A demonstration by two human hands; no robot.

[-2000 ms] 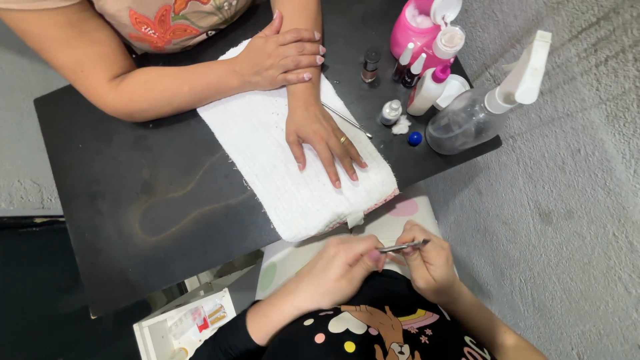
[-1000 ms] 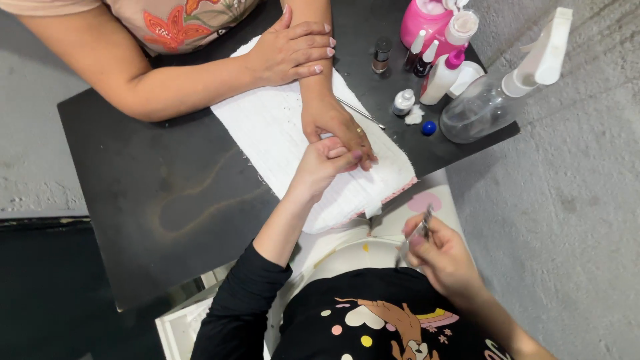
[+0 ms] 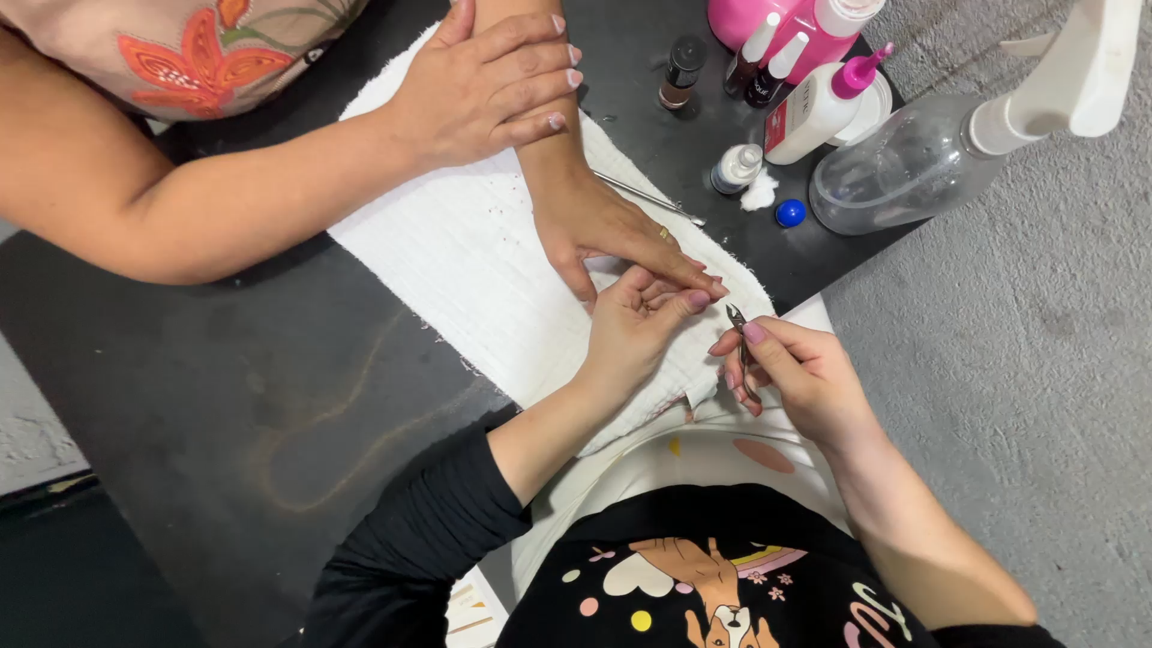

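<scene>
My left hand (image 3: 635, 326) is closed on a finger of the other person's hand (image 3: 605, 225), near its fingertip, above a white towel (image 3: 450, 261). That hand wears a ring and lies palm down. In my right hand (image 3: 796, 369) is a metal cuticle nipper (image 3: 742, 342), its jaws pointing up toward the held fingertip, a small gap apart from it. The person's other hand (image 3: 495, 90) rests across their own forearm. On the towel's far edge lies a thin metal manicure tool (image 3: 650, 196), partly hidden by the ringed hand.
At the right of the black table (image 3: 207, 378) stand a clear spray bottle (image 3: 900, 171), a white bottle with a pink nozzle (image 3: 810, 112), a pink bottle (image 3: 783, 27), nail polish bottles (image 3: 682, 72) and a small opened bottle (image 3: 736, 168). Cotton (image 3: 760, 192) and a blue ball-like thing (image 3: 790, 213) lie beside them.
Two seconds ago both my hands were together at the nipper, near my body. My left hand has since taken hold of the person's finger. My right hand has brought the nipper up beside it.
</scene>
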